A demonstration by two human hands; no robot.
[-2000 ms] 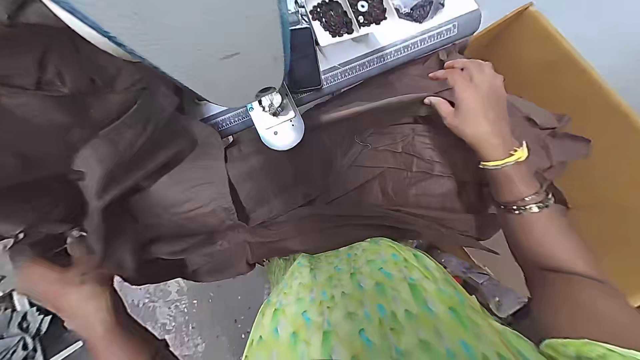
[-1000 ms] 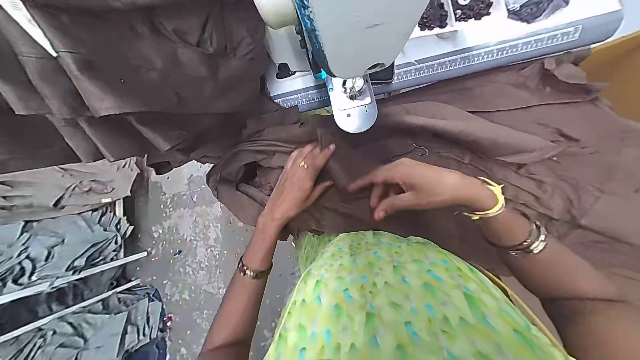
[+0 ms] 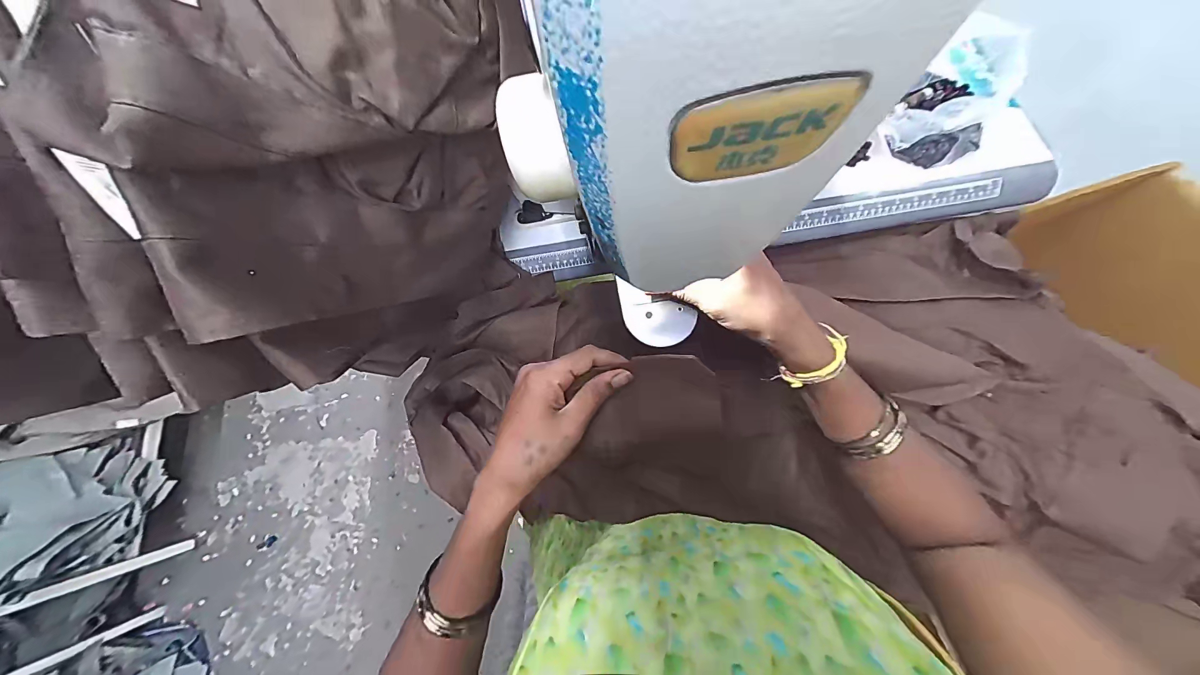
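Note:
Brown fabric (image 3: 675, 422) lies over my lap and under the head of a Jack sewing machine (image 3: 750, 159). My left hand (image 3: 558, 412) pinches a folded edge of it between thumb and forefinger, just in front of the machine's rounded white plate (image 3: 659, 319). Close beside that plate, on its right, is my right hand (image 3: 745, 295), its fingers partly hidden by the machine head. A thin dark edge shows at its fingertips; whether that is fabric I cannot tell.
More brown fabric (image 3: 309, 216) is piled at the left. Behind the machine, plastic bags (image 3: 937, 141) and small dark parts rest on the bed, which has a ruler strip (image 3: 900, 202). A yellow panel (image 3: 1116, 253) stands at the right. Grey garments (image 3: 66, 525) hang over white bars at lower left.
My left hand has come from the far left to the fabric edge before the machine. My right hand has moved in from the right to beside the plate. The view is now closer to the machine head.

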